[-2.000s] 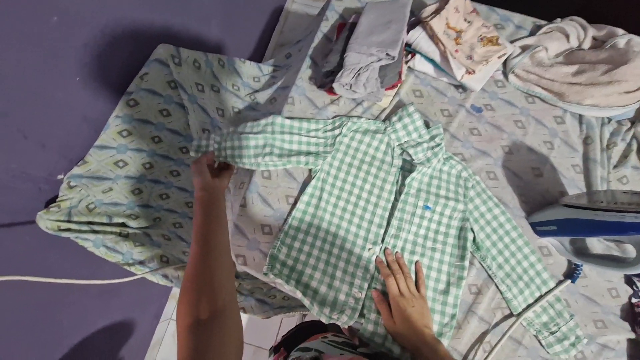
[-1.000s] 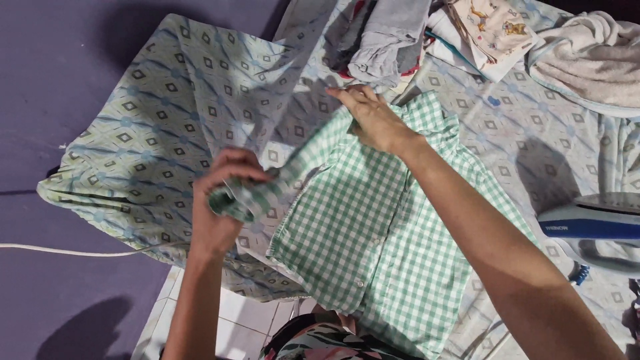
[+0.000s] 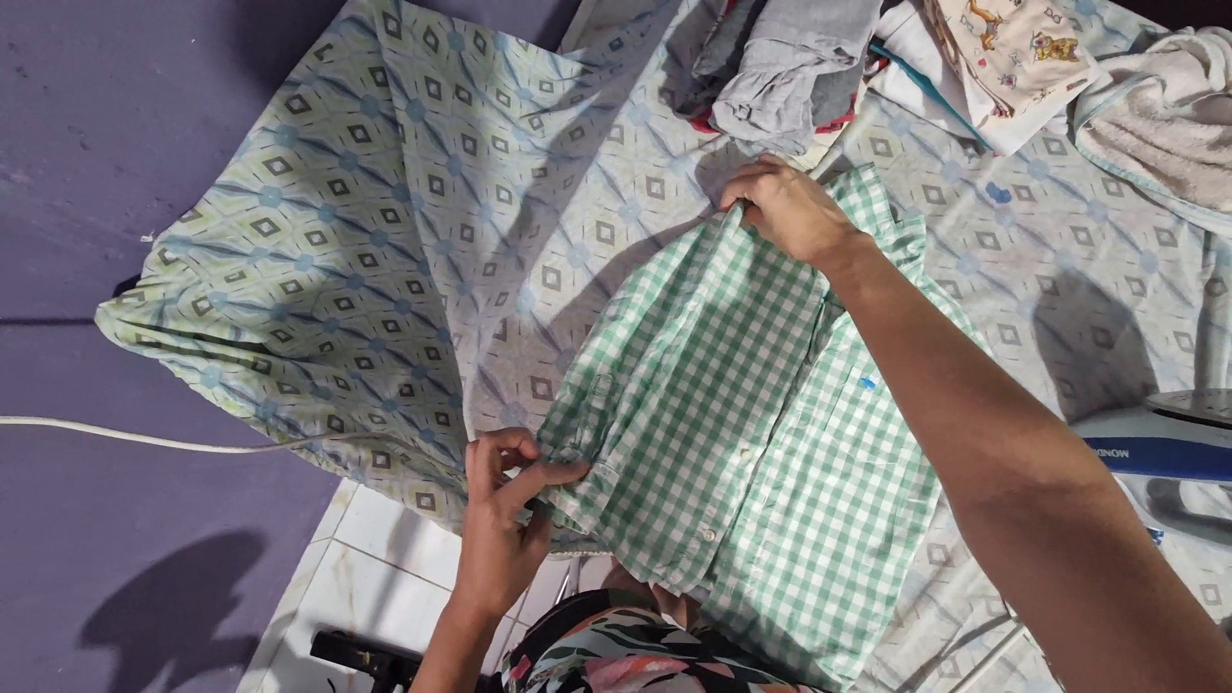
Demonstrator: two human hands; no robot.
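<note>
A green and white checked button-up shirt [image 3: 731,385] lies front up on a patterned cloth cover [image 3: 577,260], its collar towards the top. One sleeve is folded down along the shirt's left side. Near the cuff and lower side edge, my left hand [image 3: 510,496] pinches the fabric between thumb and fingers. My right hand [image 3: 784,207] grips the shoulder end of that sleeve, close to the collar. My right forearm crosses over the shirt's right part and hides the other sleeve.
A clothes iron [image 3: 1155,448] rests at the right edge. Folded grey clothes [image 3: 794,72], a printed cream cloth [image 3: 1020,58] and a rumpled towel [image 3: 1169,125] lie along the top. A white cord [image 3: 192,440] runs in from the left, over the purple wall.
The sleeve was stretched out to the left two seconds ago and now lies folded along the shirt's side. My right hand has moved up from the shirt front to the shoulder; my left hand has moved down.
</note>
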